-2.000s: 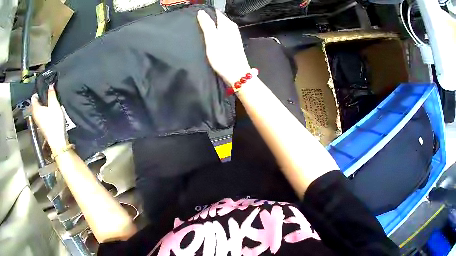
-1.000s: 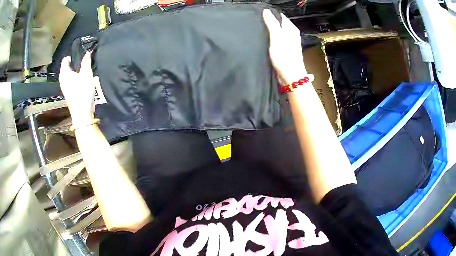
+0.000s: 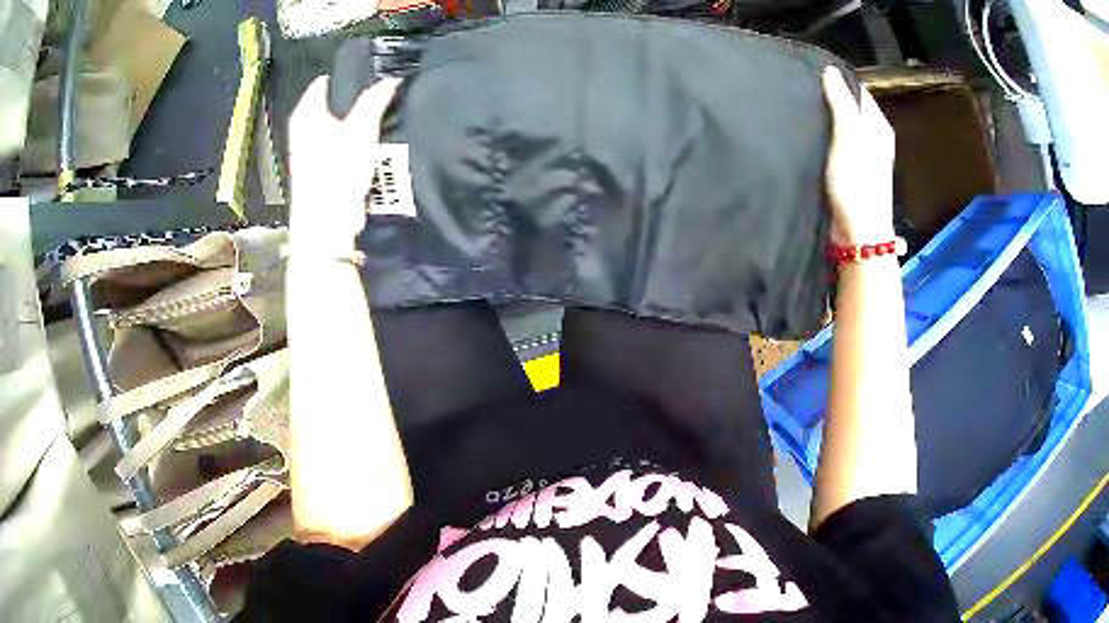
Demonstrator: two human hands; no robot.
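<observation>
A black, slightly shiny fabric piece (image 3: 608, 170) is stretched wide above my lap, with wrinkles left of its middle. My left hand (image 3: 335, 158) holds its left end, thumb on the near face. A white label with dark print (image 3: 392, 180) shows beside that hand. My right hand (image 3: 859, 152) grips the right edge, thumb on the face and the other fingers mostly hidden behind the fabric.
Beige fabric bags with straps (image 3: 183, 316) hang on a metal rail (image 3: 103, 377) at left. A blue crate (image 3: 961, 292) holding dark pieces stands at right. A cardboard carton (image 3: 943, 152) is partly hidden behind the fabric. A yellow strip (image 3: 243, 116) is at upper left.
Both hands have moved to the right with the black piece between them. More of the beige bags now shows, and the piece covers more of the carton.
</observation>
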